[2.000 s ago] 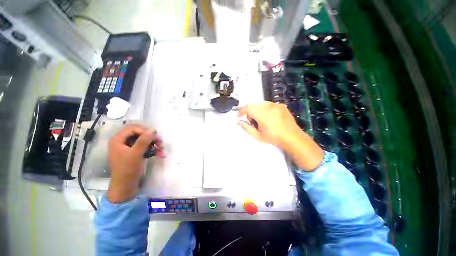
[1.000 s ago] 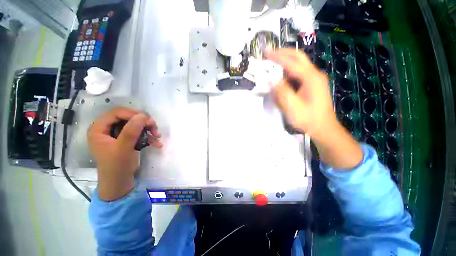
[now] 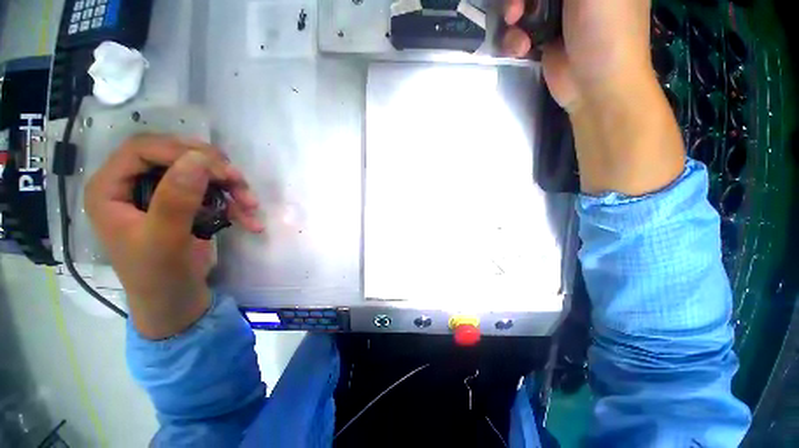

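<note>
My left hand point(image 3: 162, 219) is at the left over the machine bed, its fingers closed round a black housing point(image 3: 210, 210) that shows between thumb and fingers. My right hand point(image 3: 574, 48) is at the top right, cut off by the upper edge. A dark shape shows between its fingers and thumb; whether it is held is unclear. The black fixture point(image 3: 438, 28) stands at the top centre on the pale fixture plate point(image 3: 355, 39), just left of my right fingertips. Its upper part is out of the picture.
A crumpled wipe point(image 3: 117, 73) lies below the teach pendant point(image 3: 95, 17). A black cable point(image 3: 77, 273) curves down the left. The control panel point(image 3: 293, 318) and red emergency stop point(image 3: 467, 332) sit on the front edge. A blister tray point(image 3: 731, 157) is at the right.
The view has shifted, so the fixture and pendant stand higher in it. My right hand has moved up and away, beside the fixture. My left hand still holds the black housing.
</note>
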